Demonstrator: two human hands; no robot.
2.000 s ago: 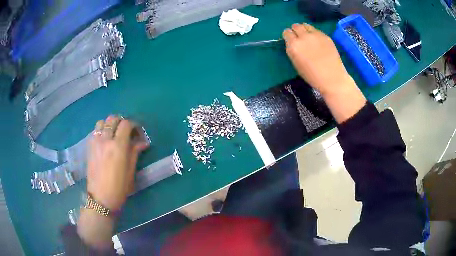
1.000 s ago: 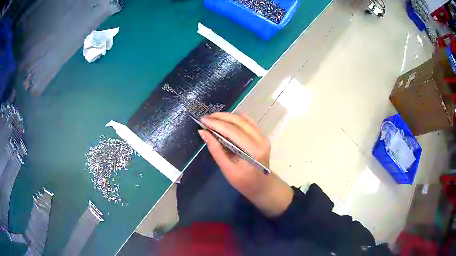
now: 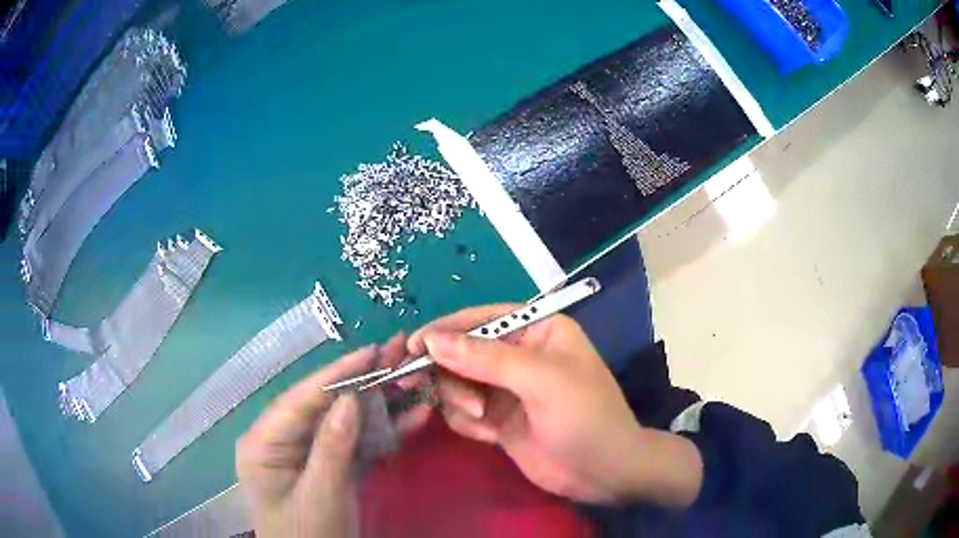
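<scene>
My right hand (image 3: 547,410) holds silver tweezers (image 3: 536,313) like a pen, with a row of round holes in the side. The tips point left, at a short bright end piece (image 3: 358,380). My left hand (image 3: 300,452) is closed on a grey mesh strap (image 3: 376,422), mostly hidden by the fingers and blurred. The end piece lies at the strap's upper end. Whether the tips touch it I cannot tell. Both hands are close together at the bench's front edge.
A heap of small metal parts (image 3: 394,210) lies on the green mat. Right of it is a black sheet (image 3: 589,147) with white tape (image 3: 505,205) and fine grains (image 3: 636,152). A blue bin (image 3: 783,37) is beyond. Straps (image 3: 237,384) lie at left. Another blue bin (image 3: 906,384) stands on the floor.
My right hand has moved left from the black sheet, tweezers still held. My left hand, out of view one second ago, now holds a mesh strap beside it. The view has shifted left.
</scene>
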